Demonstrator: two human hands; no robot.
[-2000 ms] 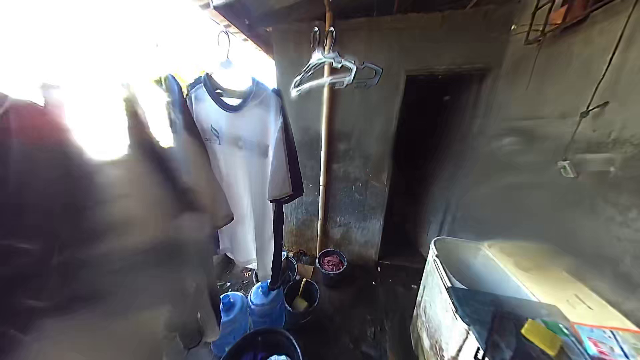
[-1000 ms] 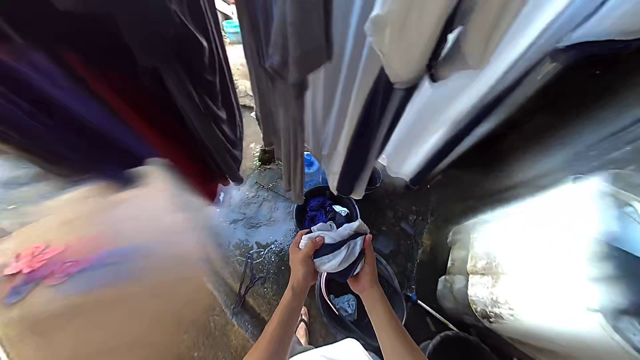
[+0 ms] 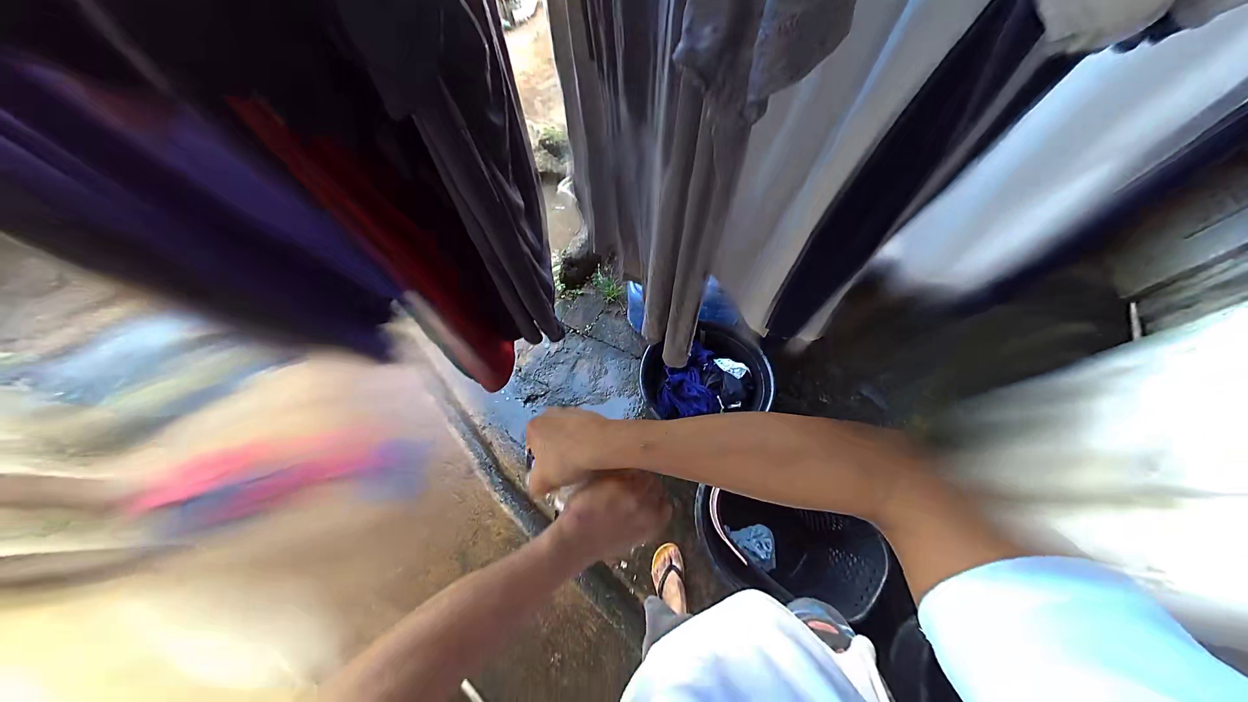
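My right hand is closed, with my right arm reaching across to the left. Just below it is my left hand, also closed and blurred. Both grip a bunched wet cloth, of which only small white and dark bits show between the hands. Behind the right forearm stands a round black bucket holding blue-purple clothes and a white piece. Under the same forearm, a black tub holds a light-blue cloth and a black perforated basket.
Hanging clothes fill the top: dark and red garments at left, grey and white ones at right. A blue plastic jug stands behind the bucket. A sandalled foot is beside a raised concrete edge. A whitish blurred object fills the right side.
My hands have moved left with the cloth, away from above the tub, and my right forearm now crosses in front of the bucket. The cloth, spread wider before, is now mostly hidden in my hands.
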